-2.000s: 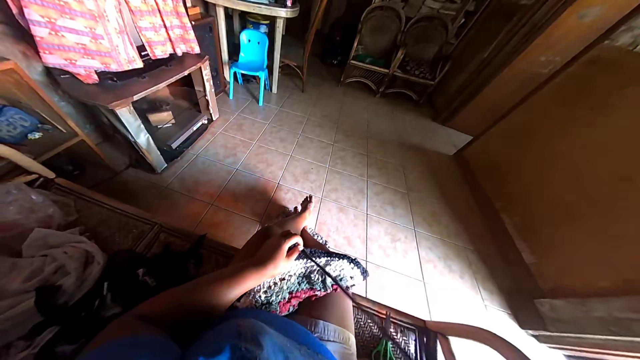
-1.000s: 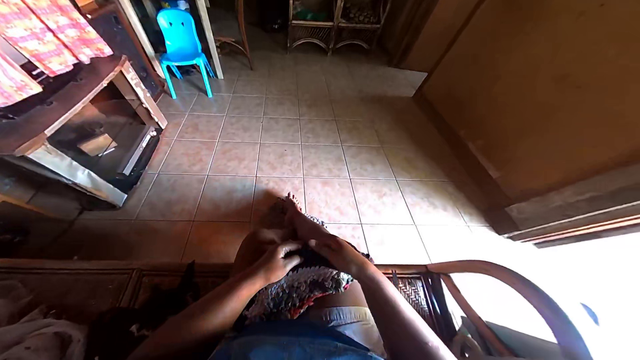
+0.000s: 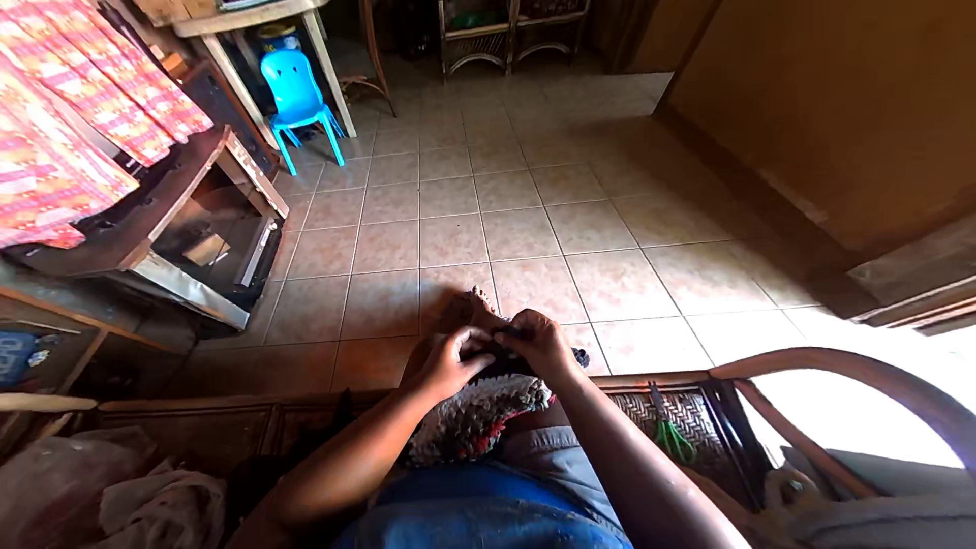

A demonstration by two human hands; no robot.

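On my lap lies a shaggy mat of knotted fabric strips (image 3: 484,415), grey, white and black with a red patch. Over its far edge, my left hand (image 3: 457,358) pinches a piece of dark cloth (image 3: 499,362) between thumb and fingers. The right hand (image 3: 537,343) grips the same dark cloth just beside it, the two hands nearly touching. Exactly how the cloth joins the mat is hidden by the fingers. Green-handled scissors (image 3: 672,438) rest on the woven seat to the right of my leg.
Plastic bags and pale cloth (image 3: 160,503) lie on the bench at left. The bench's curved armrest (image 3: 839,366) rises at right. Beyond the tiled floor (image 3: 526,221) stand a wooden TV cabinet (image 3: 183,221), a blue child's chair (image 3: 296,91) and a rattan shelf (image 3: 476,46).
Two seconds ago one hand was plainly visible at the mat with a dark strip stretching right; now both hands are together on the dark cloth. The view has shifted.
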